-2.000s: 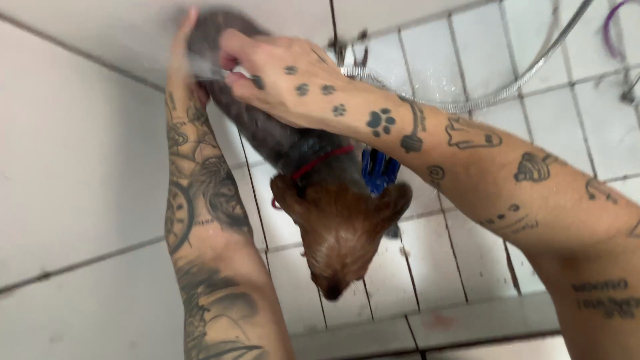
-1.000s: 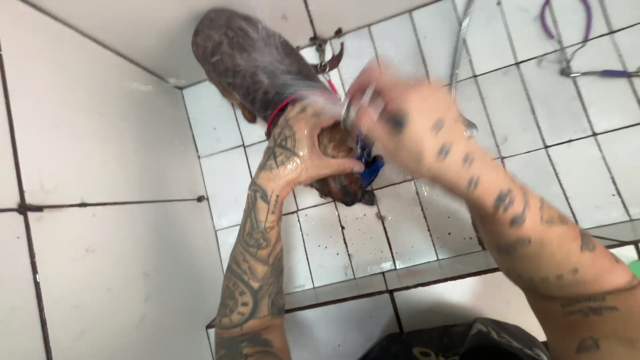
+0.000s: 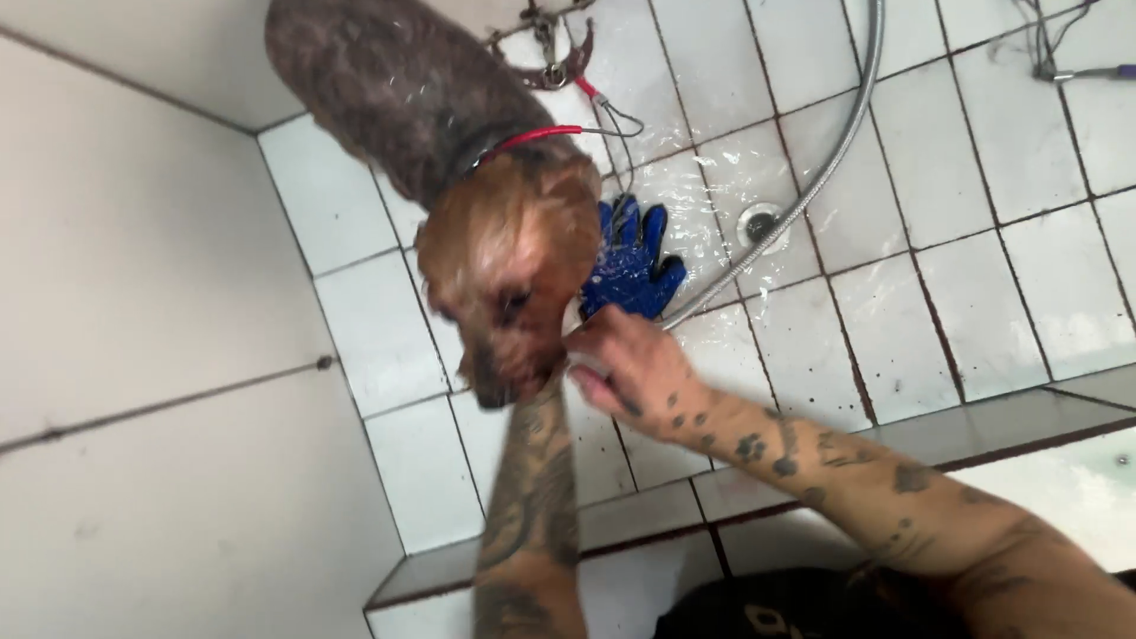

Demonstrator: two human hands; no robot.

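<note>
A wet dog with a grey-brown body and a reddish-brown head stands on white tiles, its muzzle turned toward me. A red-sleeved cable loop goes round its neck. My left forearm reaches up under the dog's muzzle; the left hand itself is hidden beneath the head. My right hand is beside the muzzle, fingers curled around the end of the metal shower hose; the nozzle is mostly covered. A blue rubber-coated glove lies on the tiles next to the dog's head, just above my right hand.
Water runs over the tiled floor around a round drain. A brown strap with a metal clasp is at the wall behind the dog. A purple-ended cable tool lies top right. A tiled ledge borders the near side.
My left hand has moved from over the dog's head to beneath it. My right hand has moved down beside the muzzle. The blue glove and drain show more fully now.
</note>
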